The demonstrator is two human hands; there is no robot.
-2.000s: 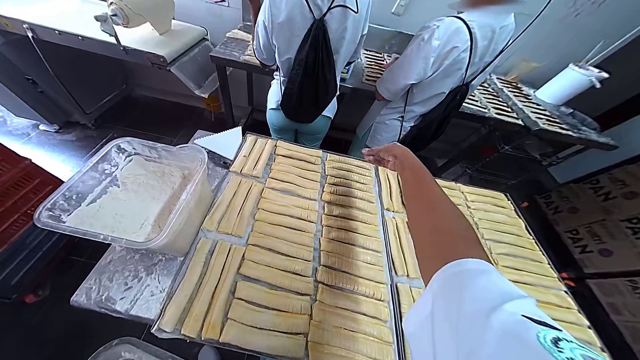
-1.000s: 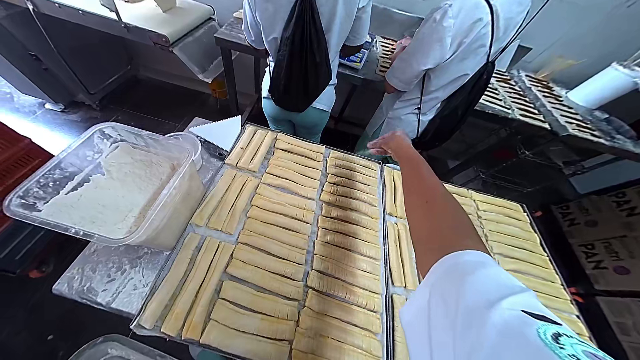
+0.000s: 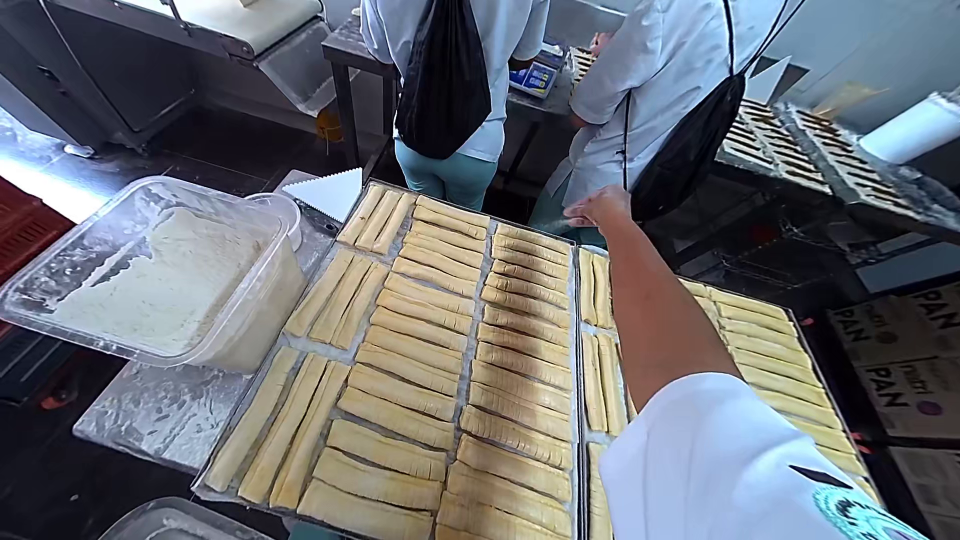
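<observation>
My right hand (image 3: 600, 208) is held out over the far edge of the trays, fingers bent together and dusted with flour; whether it holds anything is unclear. My arm passes above the second tray of dough strips (image 3: 780, 360). Beside it lies a lined metal tray with rows of scored dough strips (image 3: 420, 330), most crosswise, those along the left side lengthwise. A clear plastic tub of flour (image 3: 180, 277) stands left of this tray. A white toothed dough scraper (image 3: 330, 193) rests by the tray's far left corner. My left hand is out of view.
Two people in white tops stand just beyond the trays, one with a black drawstring bag (image 3: 444, 79). Past them are a metal worktable (image 3: 352, 45), a scale (image 3: 536, 75) and slotted trays (image 3: 847, 161). Cardboard boxes (image 3: 900, 367) are at right, another plastic container (image 3: 180, 521) at lower left.
My right hand stays out past the far edge of the trays, its fingers drawn closer together than two seconds ago. The person at the right has leaned slightly. The view has shifted somewhat.
</observation>
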